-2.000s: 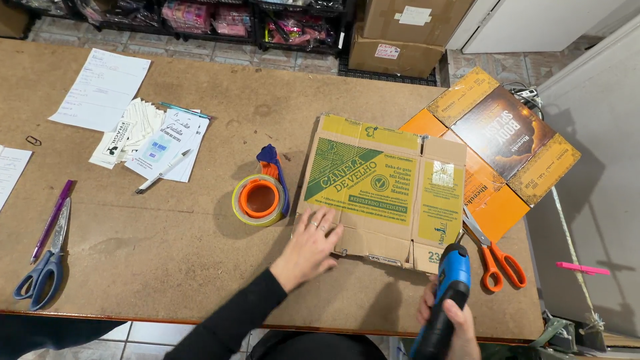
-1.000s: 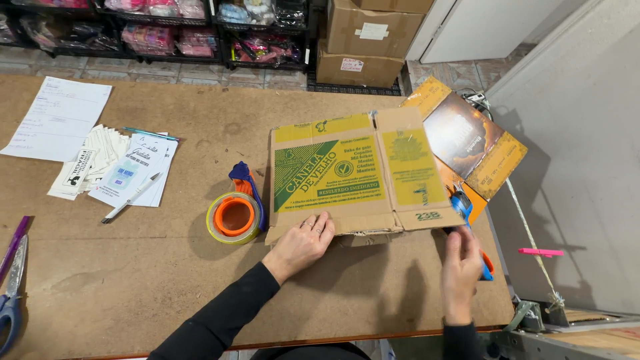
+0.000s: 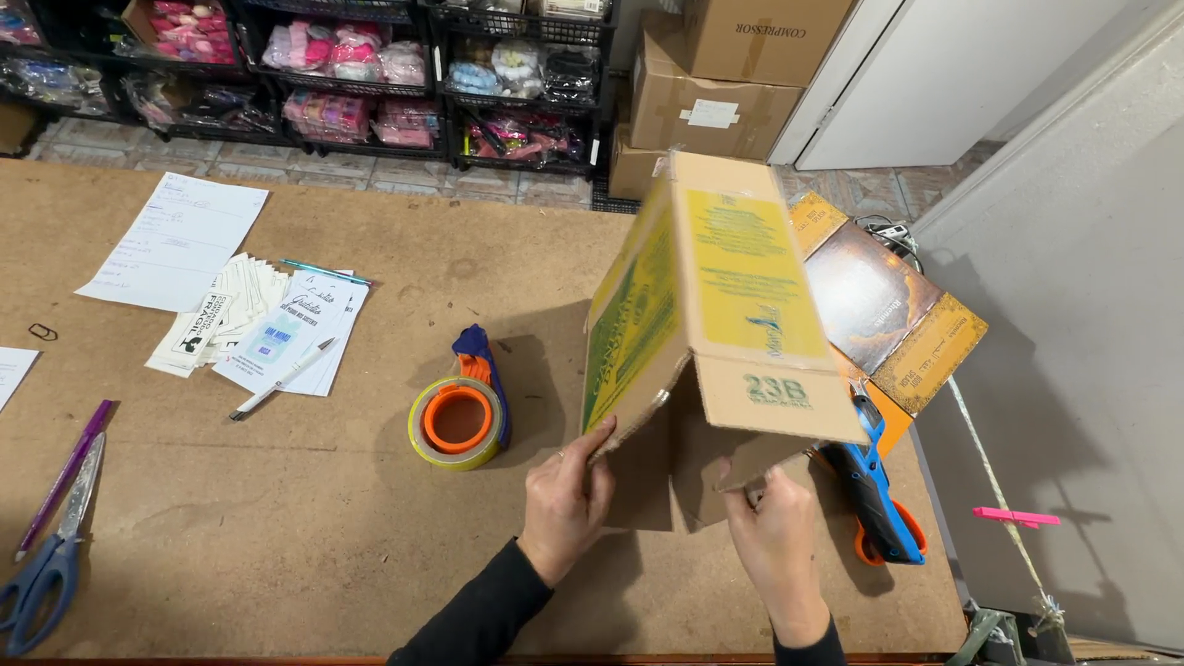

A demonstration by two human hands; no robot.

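A cardboard box with green and yellow print (image 3: 754,268) stands partly unfolded and tilted over the wooden table (image 3: 277,518), its near end open. My left hand (image 3: 564,499) grips the lower left flap edge between thumb and fingers. My right hand (image 3: 775,536) pinches a flap at the lower right; some of its fingertips are hidden. Right of the box, a blue and black power tool (image 3: 874,499) lies over orange-handled scissors (image 3: 902,536). A tape dispenser with a roll of tape (image 3: 458,421) sits left of the box.
Behind the box lies an orange and brown flattened carton (image 3: 874,305). Papers (image 3: 180,242), paper strips (image 3: 222,310) and a white pen (image 3: 282,379) lie at left, with a purple pen (image 3: 69,472) and blue-handled scissors (image 3: 46,583). A pink clothespin (image 3: 1016,516) hangs on a cord at right.
The box lay flat two seconds ago; now it is opened out and raised. My right hand has let go of the power tool, which now lies on the scissors, and has taken hold of a flap.
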